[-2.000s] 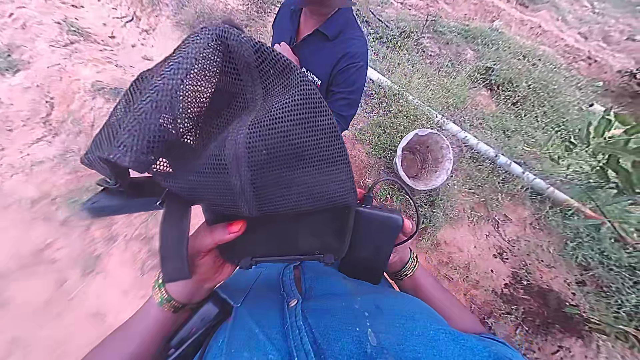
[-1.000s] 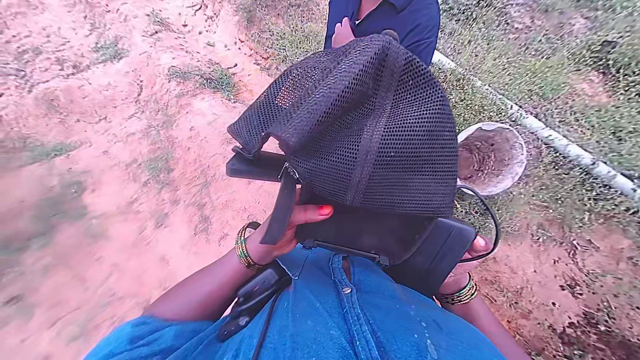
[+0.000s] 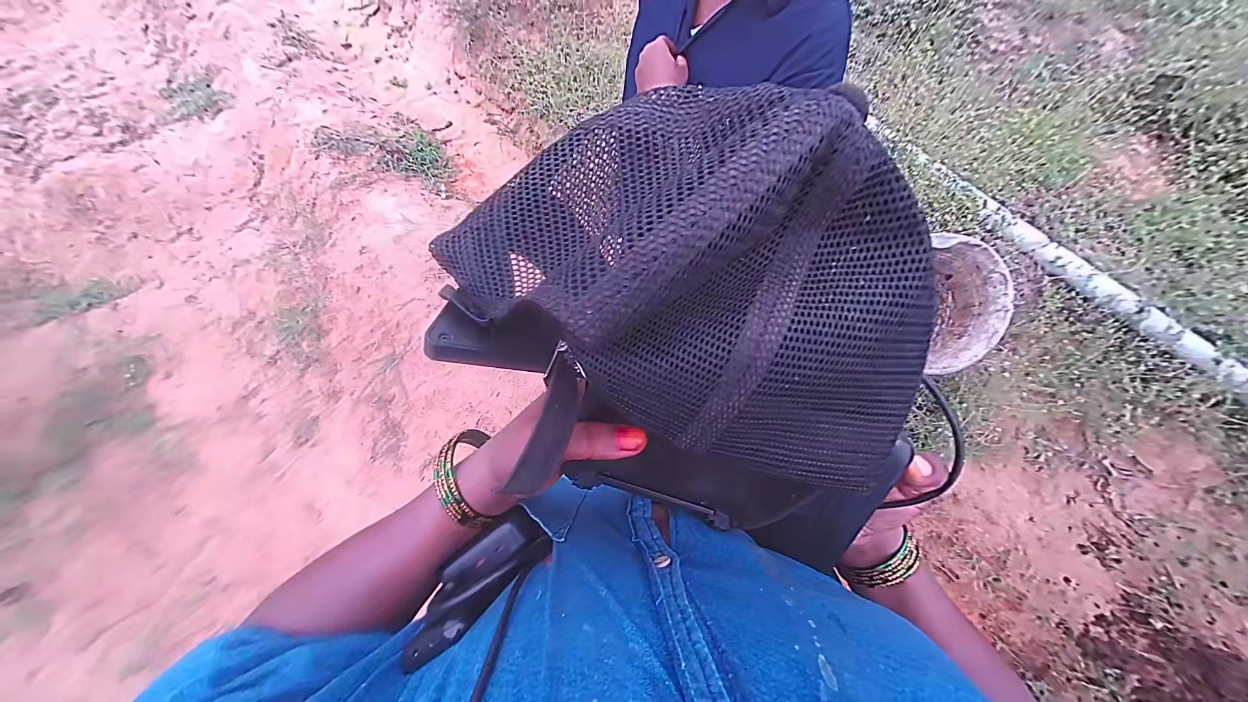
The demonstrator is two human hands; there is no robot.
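Observation:
A black mesh cap [image 3: 741, 263] with straps and a dark band fills the middle of the view, close in front of my chest. My left hand [image 3: 556, 444] grips its lower left edge, the thumb over the band beside a loose strap [image 3: 548, 429]. My right hand [image 3: 907, 497] is at the lower right, closed on a black box-like device [image 3: 829, 517] with a looped black cable [image 3: 954, 439]; most of its fingers are hidden. A flat black part [image 3: 483, 336] sticks out on the left of the cap.
A person in a dark blue shirt [image 3: 751, 49] stands just beyond the cap. A dirty white bucket [image 3: 975, 302] is on the ground to the right, near a long whitish pole [image 3: 1102, 278]. Reddish soil [image 3: 244, 390] lies left, grass right. A black device [image 3: 478, 585] hangs at my waist.
The view has swung left, so the cap and both hands appear farther right than two seconds ago. Both hands keep their hold.

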